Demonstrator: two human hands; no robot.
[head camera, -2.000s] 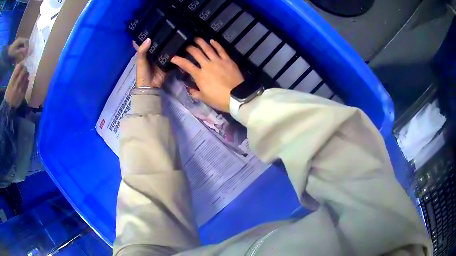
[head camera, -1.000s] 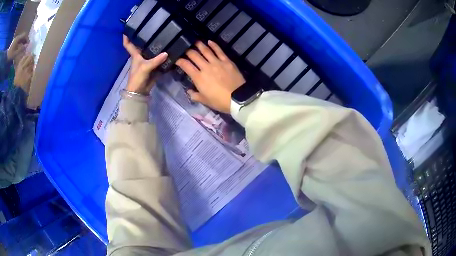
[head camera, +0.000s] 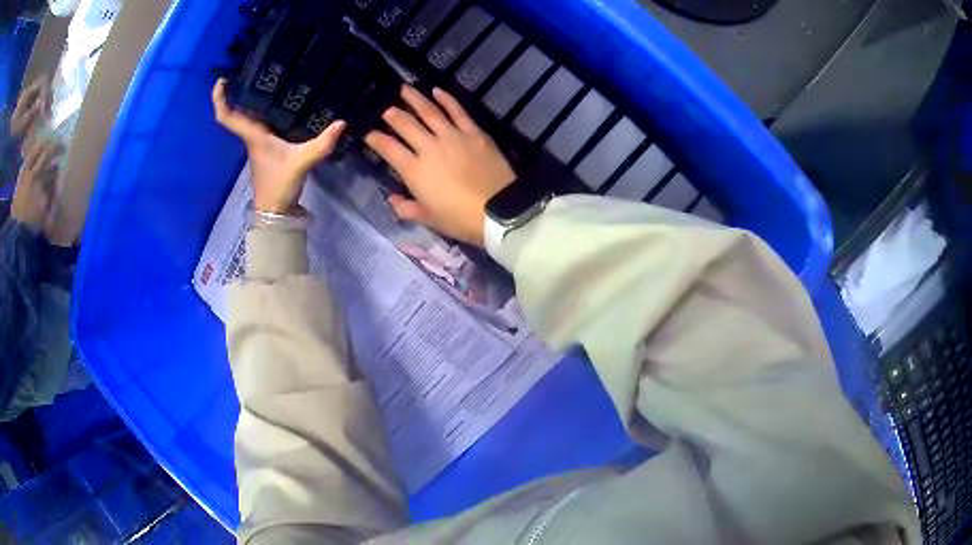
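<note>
Black charger housings with pale "65W" lettering lie side by side at the top left inside a blue bin. My left hand is at their near left end, thumb and fingers spread around several of them. My right hand lies with spread fingertips against the near right end of this group. A long row of housings, several with pale grey faces, runs diagonally to the right behind my right hand. A printed sheet lies beneath on the bin floor. Parts of the housings under my fingertips are hidden.
A cardboard box stands beyond the bin's left wall, with another person's hands beside it. A black keyboard is at the right edge, near crumpled white tissue. A dark round object is at the top right.
My left hand has moved left and slightly down, its thumb now along the housings' near ends. The grouped housings have shifted left and show lettering again. My right hand has hardly moved.
</note>
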